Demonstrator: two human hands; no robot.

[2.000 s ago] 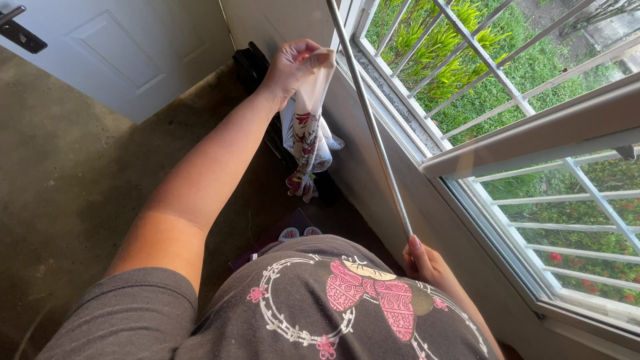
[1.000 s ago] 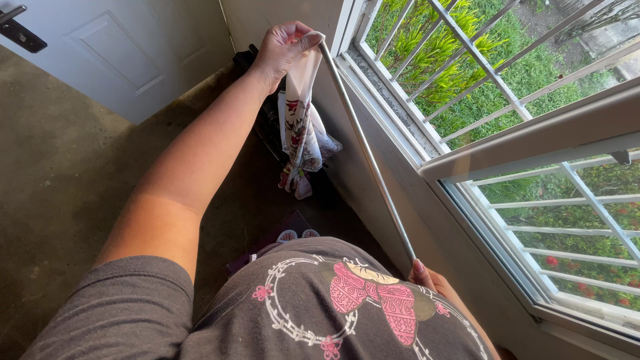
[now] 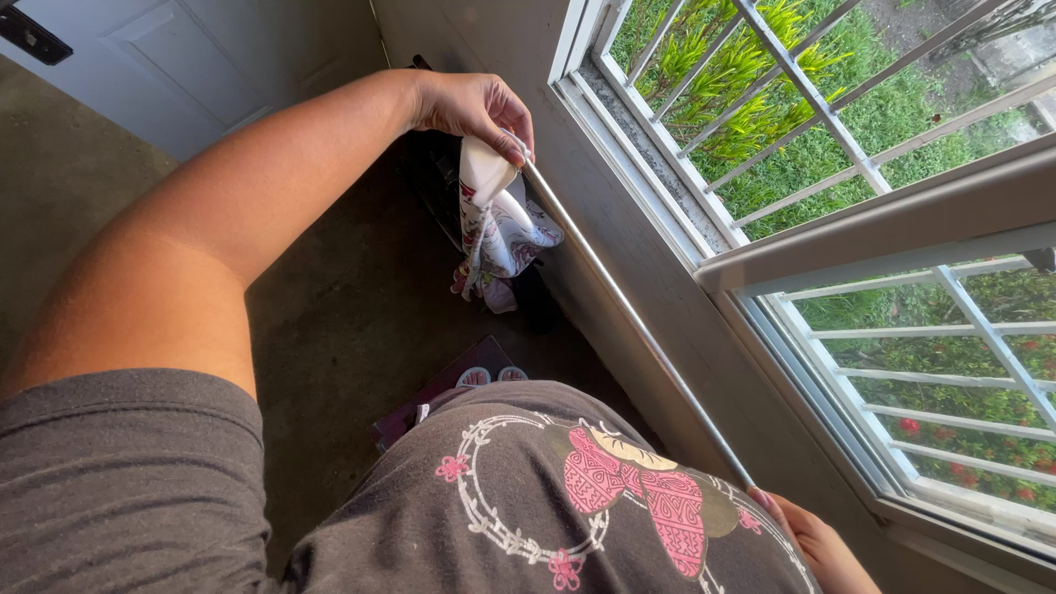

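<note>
My left hand [image 3: 483, 111] pinches the top edge of a white floral curtain [image 3: 495, 223], right at the upper end of a thin metal rod [image 3: 631, 309]. The cloth hangs below the fingers in folds. Whether the rod's tip is inside the fabric is hidden by the fingers. At the lower right, my right hand [image 3: 804, 532] grips the other end of the rod, partly hidden behind the dark T-shirt. The rod slants between both hands, in front of the wall.
A window with white metal bars [image 3: 817, 99] and a sliding frame [image 3: 874, 219] fills the right. A white panelled door [image 3: 177, 62] stands at the upper left. Dark items [image 3: 429, 186] lean by the wall behind the cloth. Sandals [image 3: 474, 377] show on a dark mat [image 3: 445, 388].
Two seconds ago the rod passed to the right of my left hand and the cloth; now its upper end meets the cloth edge at the fingers. The left hand has turned, its fingers pointing down.
</note>
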